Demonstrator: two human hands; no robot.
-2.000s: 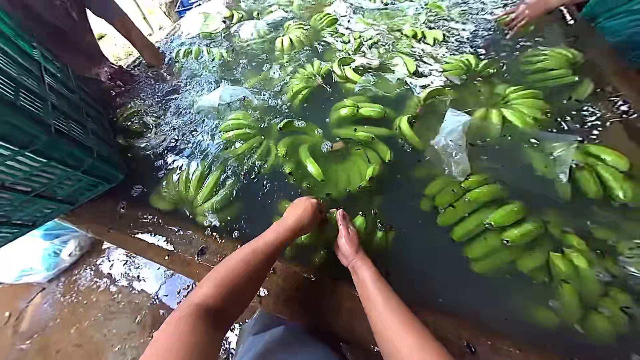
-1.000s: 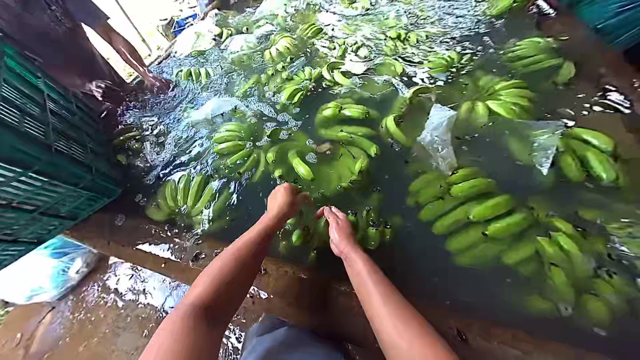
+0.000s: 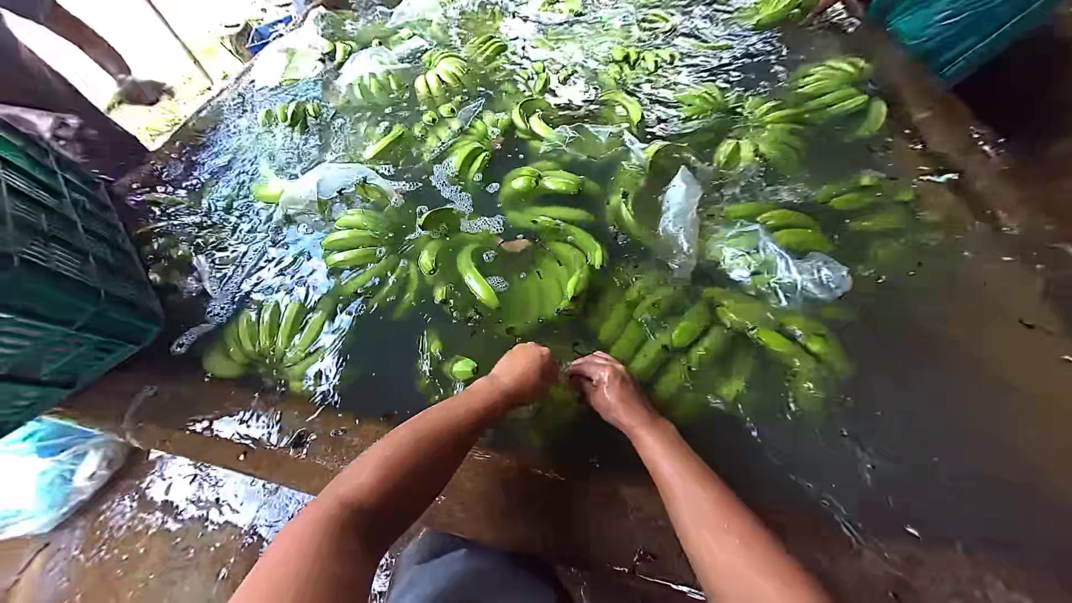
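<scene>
Hands of green bananas [image 3: 544,260] float, partly sunk, in a tank of murky water [image 3: 913,394]. My left hand [image 3: 526,371] is a closed fist just above the water at the near side; whether something is inside it cannot be seen. Close to its right, my right hand [image 3: 607,383] has bent fingers at the water's surface, their tips partly hidden. Below and between them a dim green bunch lies under water. A small banana cluster [image 3: 461,368] is left of my left hand, and a large sunken bunch [image 3: 695,335] lies right of my right hand.
Green plastic crates [image 3: 67,276] stand at the left edge, a teal one [image 3: 963,33] at the upper right. Clear plastic pieces [image 3: 680,218] float among the bananas. The tank's near ledge [image 3: 276,444] runs before me. Another person's hand [image 3: 142,90] is at the upper left.
My right hand has turned from an upright, opened palm to bent fingers low at the water. The other person's hand at the upper left has lifted from the water. The view has shifted.
</scene>
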